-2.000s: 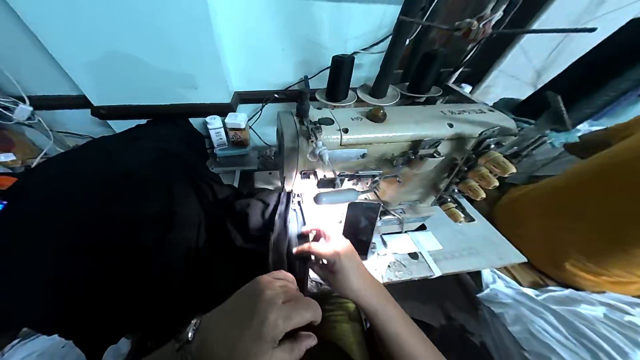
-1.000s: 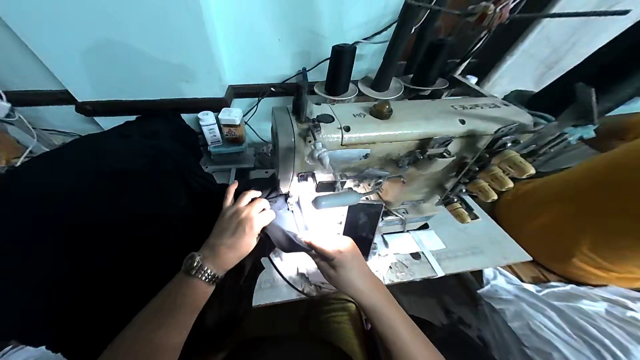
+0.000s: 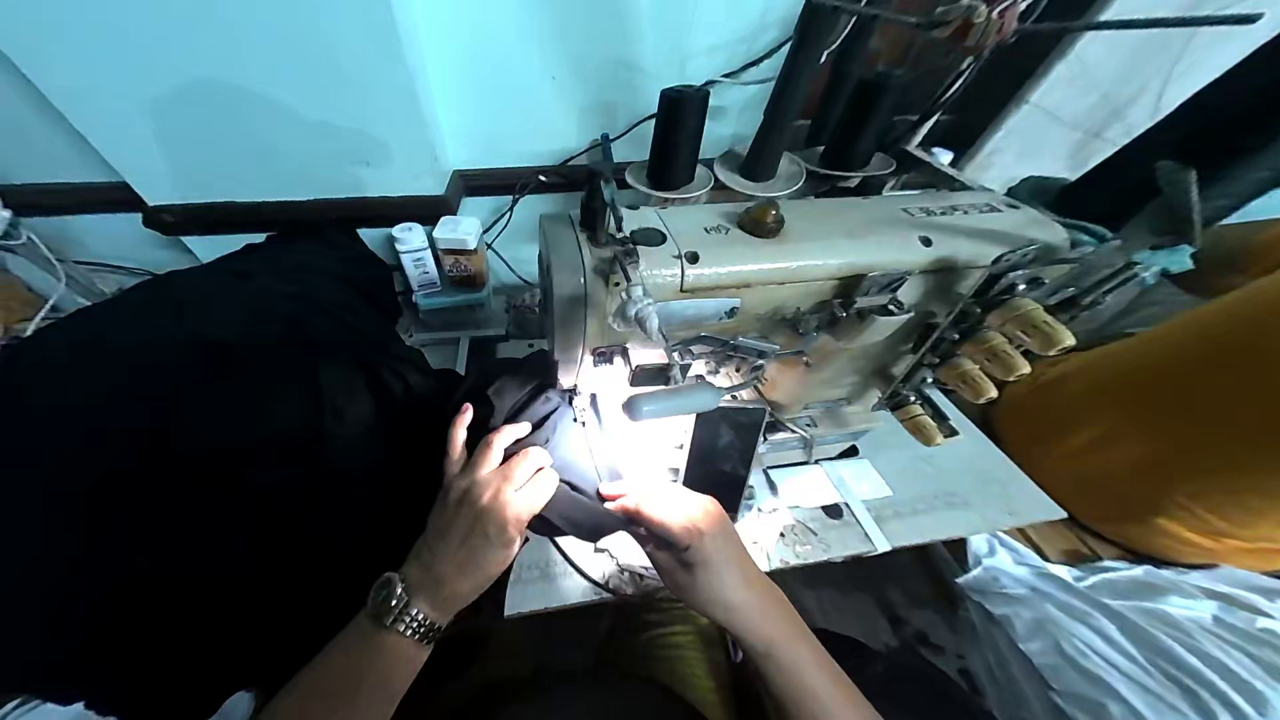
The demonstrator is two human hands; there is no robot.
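Note:
My left hand, with a metal-band watch at the wrist, lies with spread fingers on black fabric just left of the sewing machine's needle area. My right hand pinches the near edge of the same fabric between thumb and fingers, over the front of the machine bed. The fabric runs from a large heap on the left up to the brightly lit presser foot area of the industrial sewing machine. Glare hides the needle. A grey cylindrical part hangs over the lit area.
Black thread cones stand behind the machine. Two small containers sit at its left rear. Beige tension knobs project at the right. Mustard fabric and white plastic-like material lie beyond the table's right edge.
Since two seconds ago, my left hand has moved from the near edge, beside my right hand, up and left onto the fabric. My right hand still holds the fabric's near edge.

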